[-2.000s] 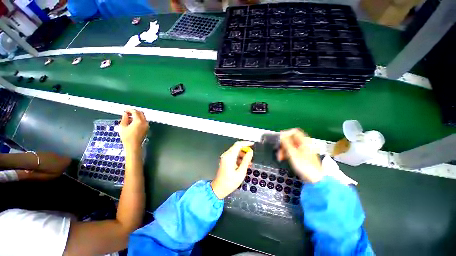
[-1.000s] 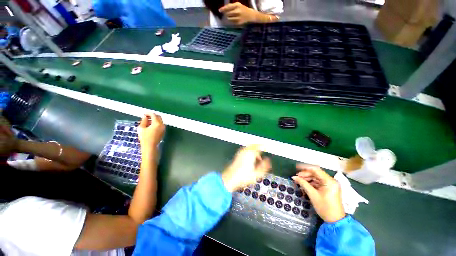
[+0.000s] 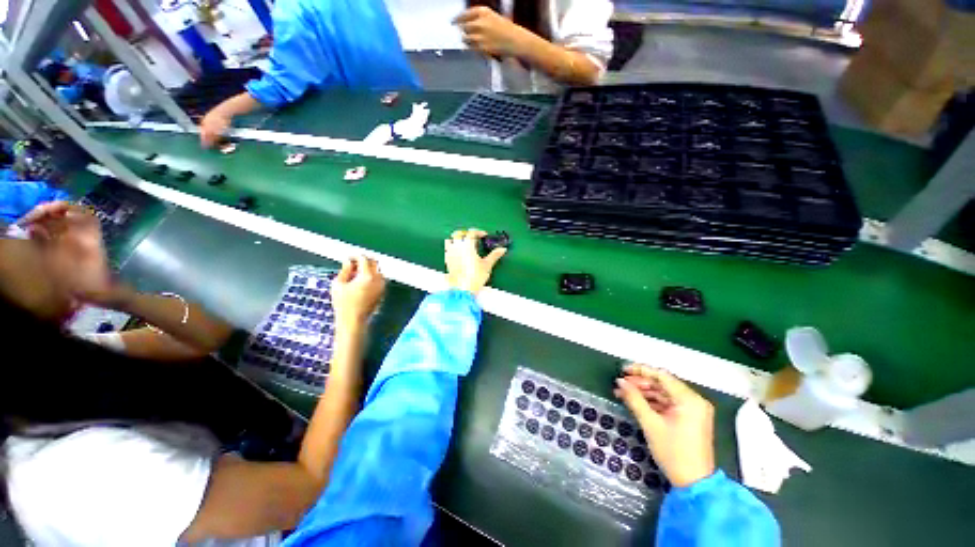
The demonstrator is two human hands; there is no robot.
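Observation:
My left hand (image 3: 468, 262) reaches over the near rail onto the green belt. Its thumb and fingers are around a black device housing (image 3: 495, 241). My right hand (image 3: 676, 419) is over the right end of the clear tray, fingertips pinched on a tiny dark part (image 3: 622, 378), too small to make out fully. The clear tray (image 3: 556, 470) lies on the bench between my arms, with rows of round black parts in its upper portion and clear places in its lower portion. More housings lie on the belt, one (image 3: 576, 283) right of my left hand.
Stacked black trays (image 3: 695, 160) stand across the belt (image 3: 417, 208). A translucent bottle (image 3: 818, 395) is at the right rail, with a white wipe (image 3: 764, 454) below. At left, a neighbour's arm (image 3: 340, 395) is over another parts tray (image 3: 294, 326). A blue-sleeved person's hand (image 3: 219, 123) reaches in opposite.
My left hand has moved from the clear tray up and left to the housing on the belt. A housing now lies on the belt near the bottle. The view has shifted.

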